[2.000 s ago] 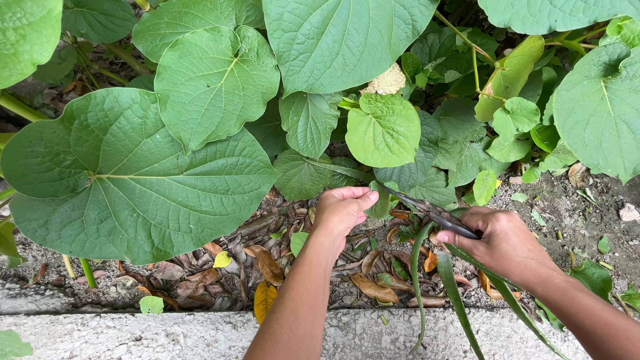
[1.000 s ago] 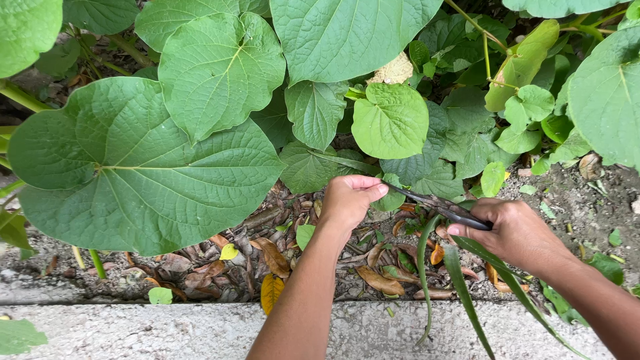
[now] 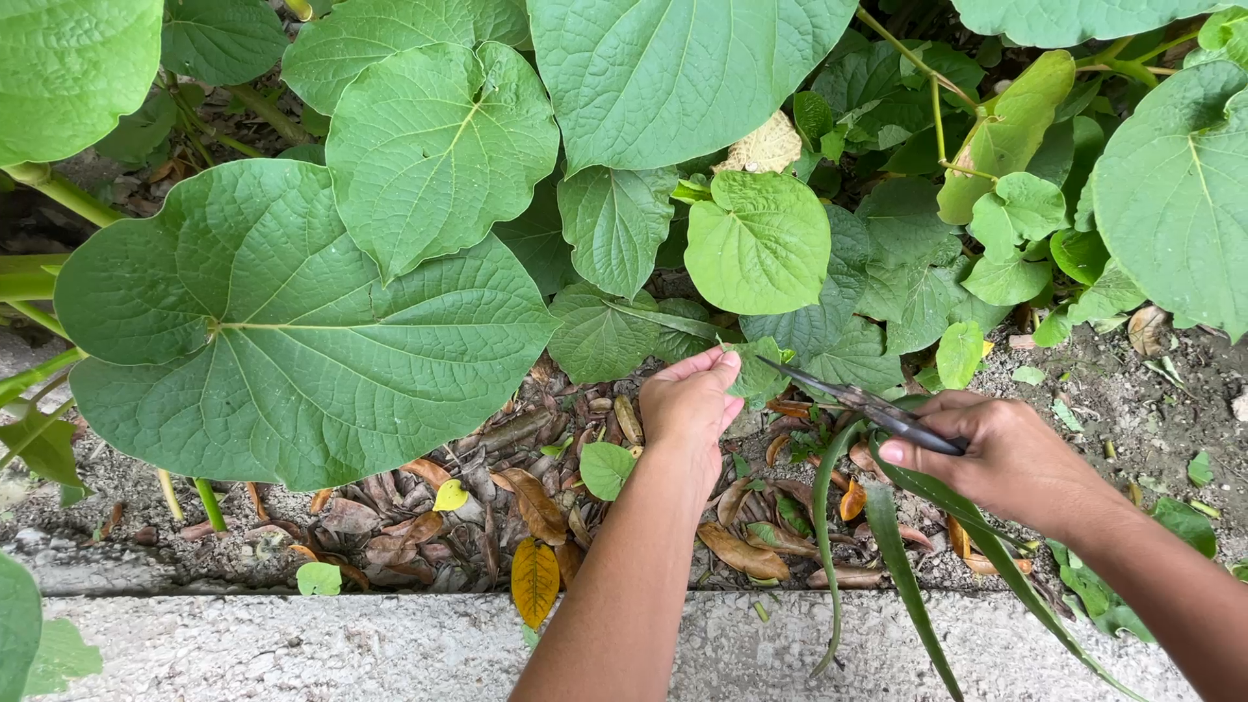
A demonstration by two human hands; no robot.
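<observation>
Near the middle of the head view, my left hand (image 3: 690,395) pinches the edge of a small green leaf (image 3: 759,372) between thumb and fingertips. My right hand (image 3: 990,450) grips dark-handled garden scissors (image 3: 863,408), their blades pointing up and left with the tip beside that leaf. Long narrow green leaves (image 3: 902,575) hang below the right hand and trail down over the concrete; where their upper ends are held is hidden. Just above the hands is a light green heart-shaped leaf (image 3: 759,242).
Large heart-shaped leaves (image 3: 312,327) spread over the left and top. Brown and yellow dry leaves (image 3: 534,580) lie on the soil below the plants. A rough concrete kerb (image 3: 292,643) runs along the bottom. At right, cut leaf pieces (image 3: 1199,468) lie on bare soil.
The scissors' blades overlapped the small leaf's edge a second ago; now their tip stands a little to its right. The left hand still pinches the leaf.
</observation>
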